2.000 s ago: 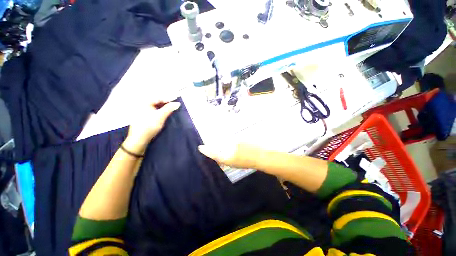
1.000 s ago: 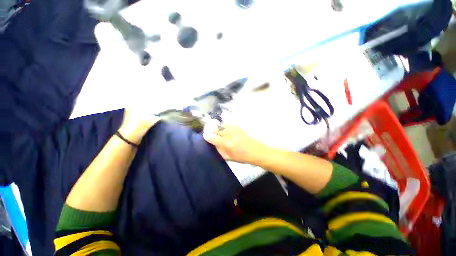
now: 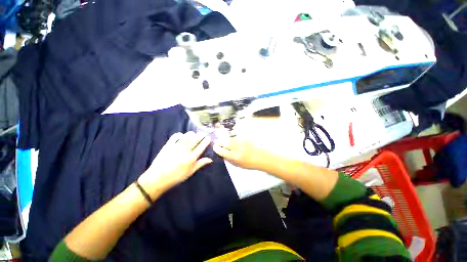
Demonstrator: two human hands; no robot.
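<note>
A large dark navy pleated garment panel [image 3: 118, 148] lies on the white table left of the needle and hangs toward my lap. My left hand [image 3: 179, 156] lies flat on the cloth just below the needle area, fingers extended, thumb apart. My right hand [image 3: 238, 150] is beside it at the cloth's right edge, its fingertips together near the presser foot; whether they pinch the edge is too blurred to tell. The white sewing machine head [image 3: 287, 61] stands above both hands. The needle and presser foot [image 3: 220, 122] are small and blurred.
Black-handled shears [image 3: 316, 137] and a red-handled small tool [image 3: 351, 134] lie right of the needle. A small black rectangle [image 3: 267, 111] lies under the machine arm. A red plastic basket [image 3: 404, 197] is at lower right. More navy cloth [image 3: 97, 56] is heaped behind left.
My left hand has moved right and onto the cloth, close to my right hand. The cloth now reaches the needle area. The camera view has shifted.
</note>
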